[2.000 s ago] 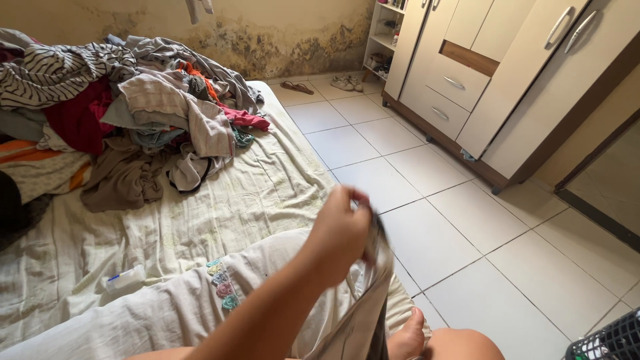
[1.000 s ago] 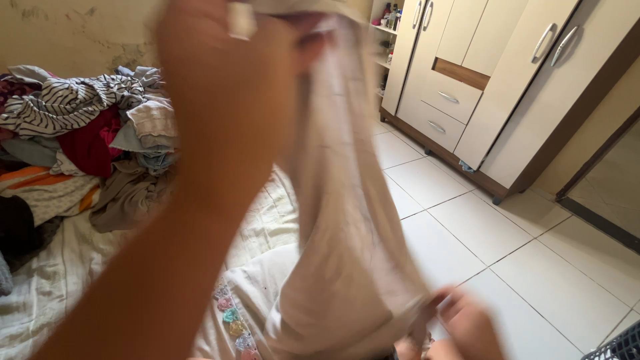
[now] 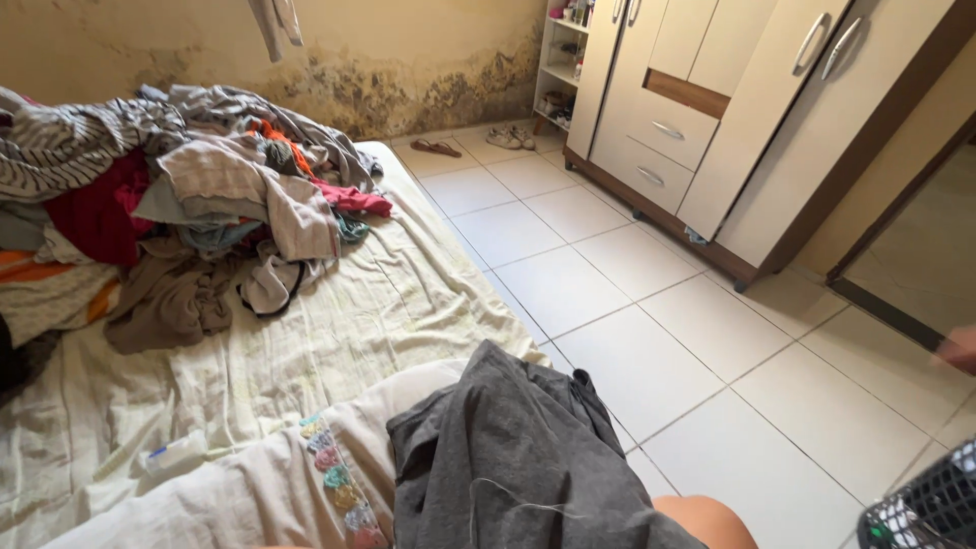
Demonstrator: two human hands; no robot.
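Note:
A dark grey garment (image 3: 526,457) lies draped over my lap at the bottom centre, with a loose pale thread on it. My right hand (image 3: 958,351) shows only as a blur at the right edge, away from the garment; its fingers cannot be made out. My left hand is out of view. Left of the garment, a pale cloth with a strip of coloured crocheted flowers (image 3: 335,476) lies on the bed. A heap of mixed clothes (image 3: 221,175) sits on the far left of the bed, with a brown garment (image 3: 171,297) at its near side.
A small clear item with a blue part (image 3: 175,451) rests on the bed sheet (image 3: 412,290). Beyond the tiled floor (image 3: 610,267) stands a wardrobe (image 3: 686,99), beside a shelf (image 3: 560,72). Sandals (image 3: 435,148) and shoes (image 3: 511,137) lie near the wall. A black mesh basket (image 3: 926,496) stands at lower right.
The beige cloth that my hands held up a second ago is no longer seen in them. The dark grey garment now lies over my lap. My right hand is out at the right edge.

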